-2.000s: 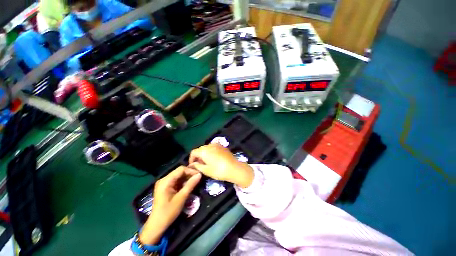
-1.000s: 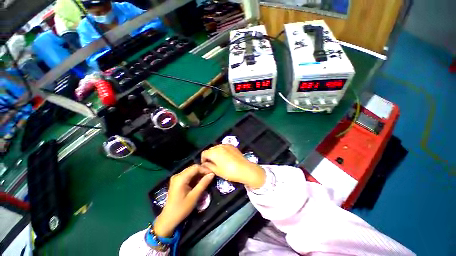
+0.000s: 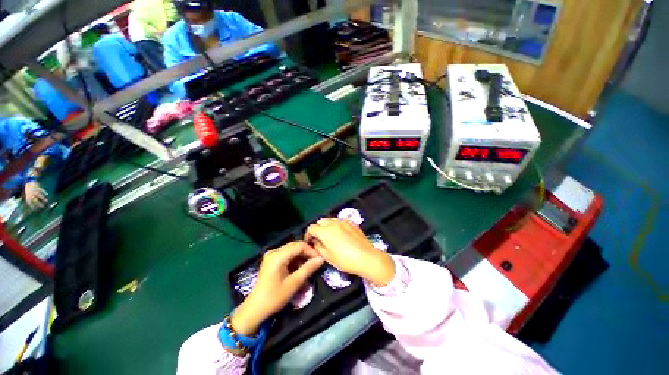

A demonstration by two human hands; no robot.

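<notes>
A long black component tray (image 3: 400,218) lies in front of me with several round silvery watch modules (image 3: 351,216) in its pockets. My left hand (image 3: 282,282) and my right hand (image 3: 341,245) meet above the tray, fingertips together. Whatever is between the fingertips is hidden. A blue wrist strap (image 3: 238,338) is on my left wrist. Behind the tray stands the black test fixture (image 3: 224,165) with a red clamp handle (image 3: 205,130). Two lit displays (image 3: 207,204) sit on it side by side.
Two white power supplies (image 3: 395,121) with red digits stand at the back. A red equipment case (image 3: 517,253) is at the right. A near-empty black tray (image 3: 81,253) with one disc lies at the left. Workers in blue (image 3: 213,36) sit opposite. Thin wires cross the green mat.
The camera view has shifted, so the bench appears lower and further right. The displays on the fixture show coloured rings more clearly. My hands stay together over the tray.
</notes>
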